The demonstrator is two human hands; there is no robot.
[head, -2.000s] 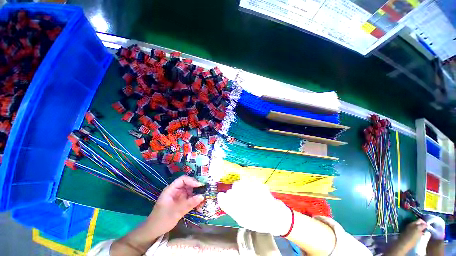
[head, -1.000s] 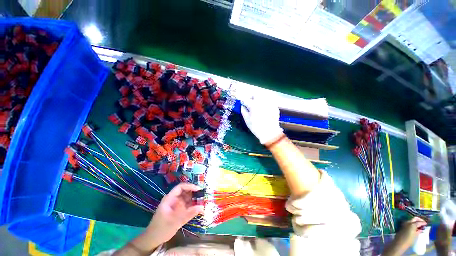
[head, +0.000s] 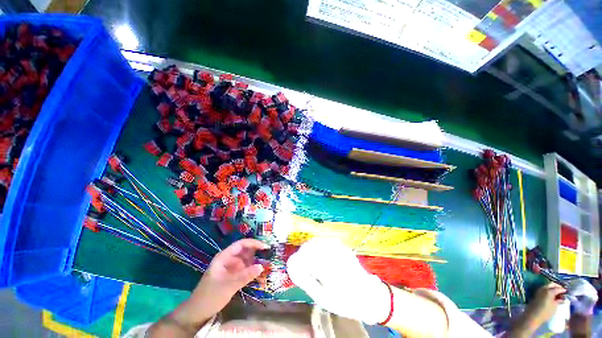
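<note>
My left hand [head: 228,272], bare, holds a small black and red connector housing [head: 265,254] between thumb and fingers at the near end of the housing pile. My right hand [head: 330,269], in a white glove, is just right of the housing, over the near ends of the red wires [head: 402,272] and yellow wires [head: 396,241]. The glove is overexposed, so its fingertips and anything in them cannot be made out. Green wires [head: 369,214], black wires [head: 422,173], blue wires [head: 330,138] and white wires [head: 396,124] lie beyond, with cardboard dividers [head: 389,158] between.
Loose housings [head: 224,132] are heaped left of the wires. Part-wired harnesses [head: 148,218] lie beside the large blue bin [head: 72,145]; a small blue bin [head: 92,305] is below. A harness bundle [head: 498,224], a compartment tray [head: 551,211] and another person's hands [head: 546,305] are at right.
My right hand went out to the blue wires a second ago and is now back beside the housing. My left hand has stayed at nearly the same place with the housing.
</note>
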